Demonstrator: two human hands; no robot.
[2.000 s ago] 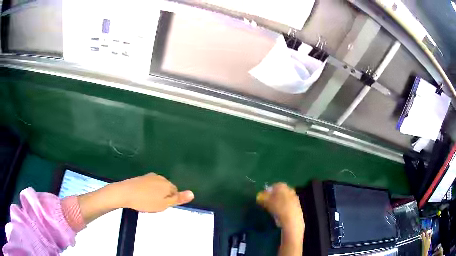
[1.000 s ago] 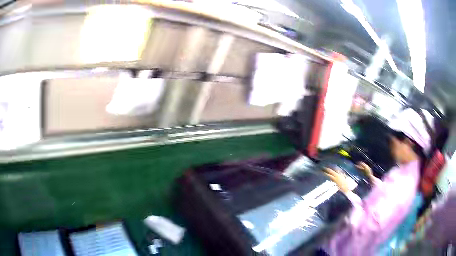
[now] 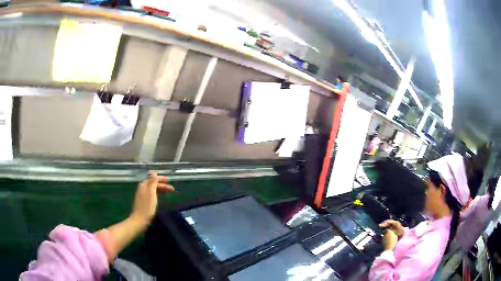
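Observation:
My left hand (image 3: 146, 200) reaches in from the lower left in a pink sleeve, over the green mat (image 3: 33, 219). It looks empty, its thumb apart from the fingers, left of a black foam tray (image 3: 176, 241). A dark tablet (image 3: 236, 225) lies face up in the tray, with a small white label at its left corner. A second tablet (image 3: 285, 268) with bright glare lies nearer me, cut off by the bottom edge. My right hand is not in view.
A coworker (image 3: 423, 241) in pink sits at the right with hands on dark items. A red-edged board (image 3: 332, 148) stands between stations. A purple-edged clipboard (image 3: 274, 112) and a white sheet (image 3: 112, 119) hang behind. A pale crumpled item (image 3: 132, 271) shows below my sleeve.
The view has swung right. The lit tablets have left the picture. My left hand has come back into view near the tray. The coworker's hands have moved closer together.

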